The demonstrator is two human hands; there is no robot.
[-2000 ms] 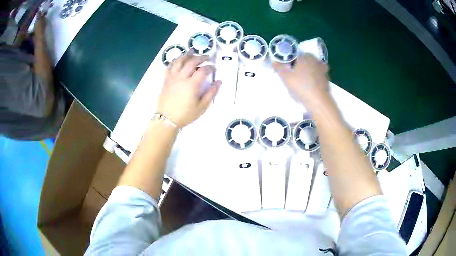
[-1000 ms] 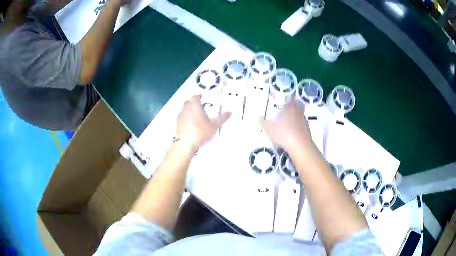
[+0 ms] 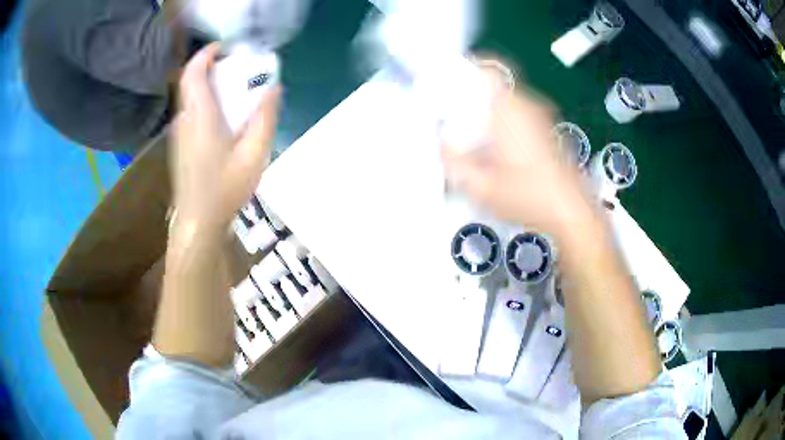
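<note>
My left hand (image 3: 215,142) is raised at the upper left and grips a white handheld fan (image 3: 245,86) by its handle; a dark oval mark shows on it and its head is blurred. My right hand (image 3: 525,163) holds one or more blurred white fans (image 3: 430,51) above the white sheet; how many I cannot tell. Several fans (image 3: 503,326) lie in a row at the near side of the white sheet (image 3: 361,172), heads away from me. Further fans (image 3: 617,168) lie past my right wrist, partly hidden by my arm.
An open brown carton (image 3: 112,249) stands at the left with packed white items (image 3: 280,288) inside. Two loose fans (image 3: 587,36) lie on the dark green belt (image 3: 697,172). Another person's grey sleeve (image 3: 103,60) is at the upper left. A white paper and dark slab are at lower right.
Both hands have lifted fans off the far row, the left moving up and left. Most of that row's left part is gone from the sheet. The view has shifted, showing the carton's packed contents.
</note>
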